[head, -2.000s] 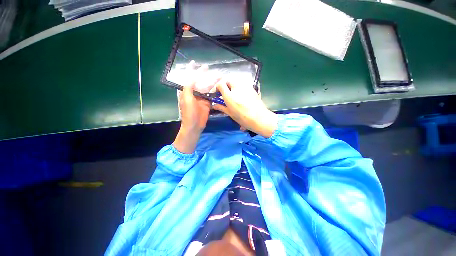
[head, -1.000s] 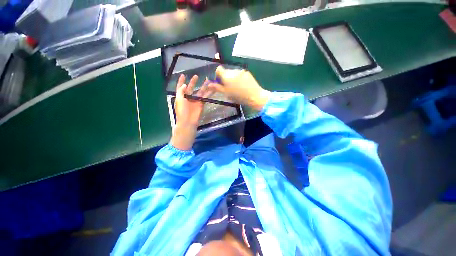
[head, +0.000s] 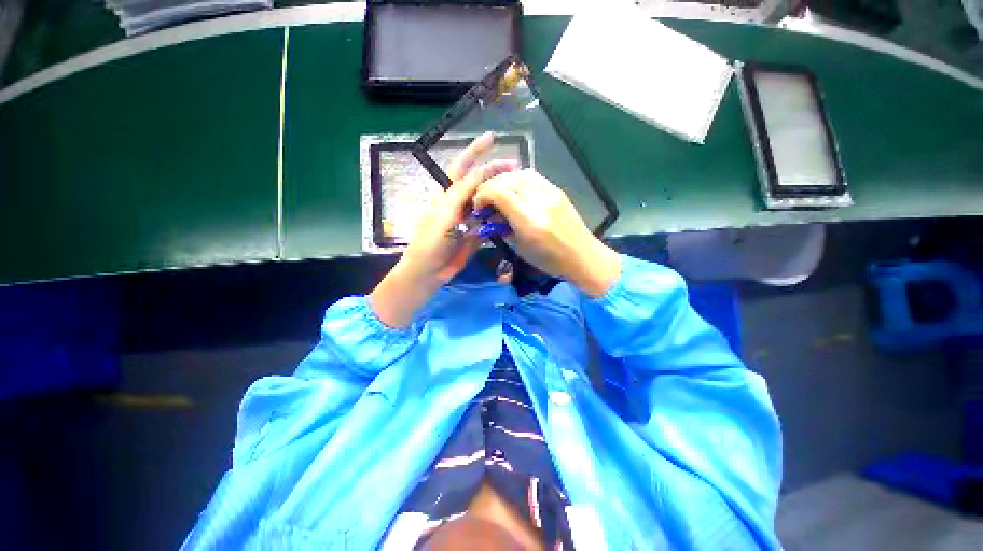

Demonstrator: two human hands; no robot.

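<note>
A clear touch panel with a black border (head: 571, 156) is held up, turned diagonally, with an orange-gold tab at its top corner. My left hand (head: 444, 231) holds it at the lower left edge, and some fingers show behind the glass. My right hand (head: 539, 224) is closed on a small dark blue tool (head: 493, 228) at the panel's near edge; the tool's tip is hidden. Below the held panel, another black-framed panel (head: 376, 199) lies on a whitish bubble sheet (head: 368, 161) at the bench edge.
A stack of black-edged panels (head: 442, 45) stands behind the work spot. A pile of white sheets (head: 641, 67) lies right of it. Framed panels on sheets (head: 800, 129) lie farther right. More packing sheets (head: 189, 11) are at the far left. A blue stool (head: 927, 301) stands on the floor.
The held panel has been turned so its tabbed corner points up and away, and it has shifted right, uncovering more of the panel below. The camera view has also shifted.
</note>
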